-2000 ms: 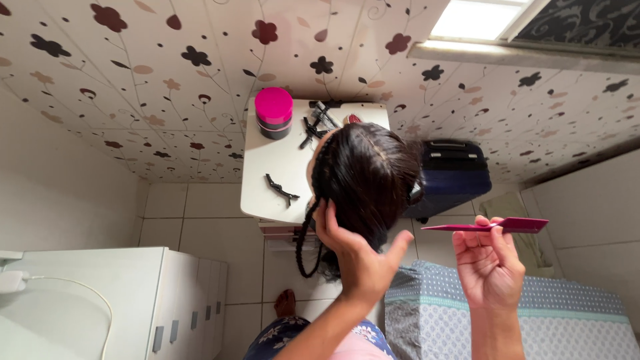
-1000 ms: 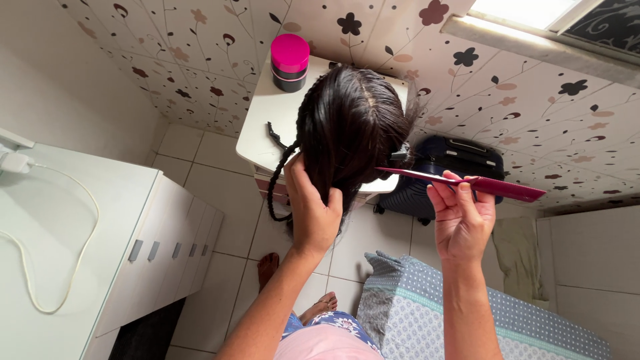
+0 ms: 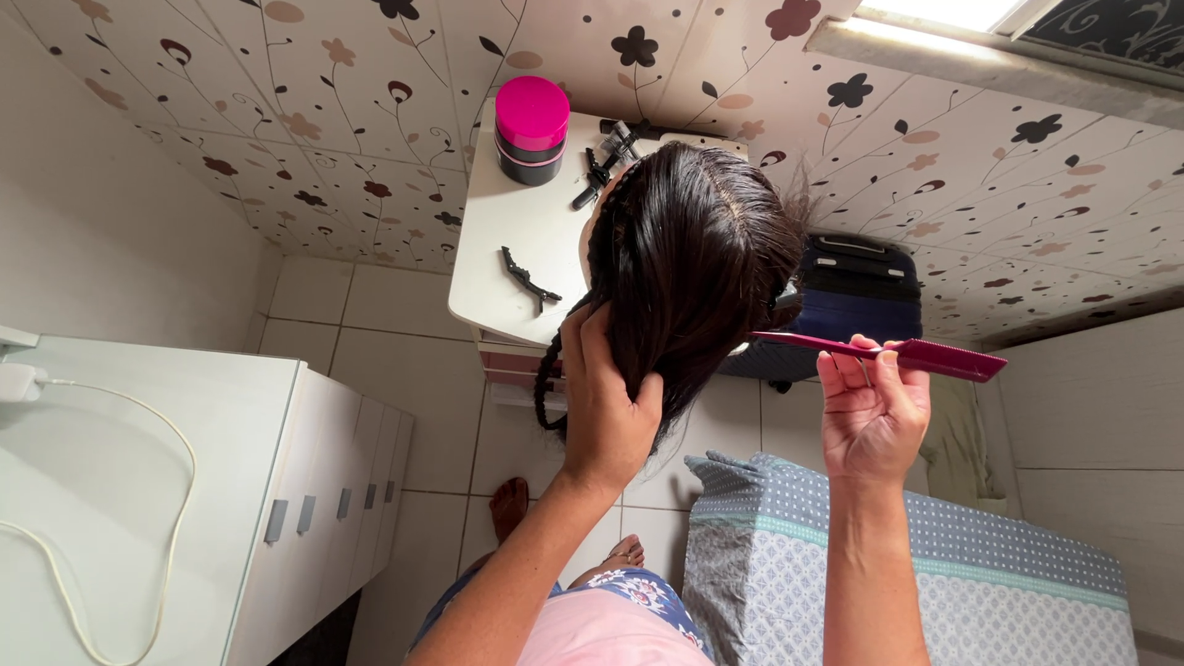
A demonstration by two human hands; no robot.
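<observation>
A head of long dark hair (image 3: 684,250) is at the centre, with a parting along its top and a thin braid (image 3: 548,384) hanging at its left side. Whether it is a person or a training head, I cannot tell. My left hand (image 3: 610,398) grips a section of the loose hair low on the left, its fingertips partly hidden in the strands. To the right, my right hand (image 3: 874,407) holds a dark pink rat-tail comb (image 3: 953,359) between thumb and fingers. The comb's thin tail points left, its tip at the hair's lower right edge.
Behind the head stands a white table (image 3: 490,277) with a black hair clip (image 3: 527,277), more clips (image 3: 601,171) and a black jar with a pink lid (image 3: 532,129). A dark blue suitcase (image 3: 856,301) is at right, a covered bed (image 3: 925,573) lower right, a white drawer unit (image 3: 314,490) at left.
Two seconds ago my left hand lay spread against the hair; now its fingers are closed around a section. The comb's tail has come from farther right to the hair's edge.
</observation>
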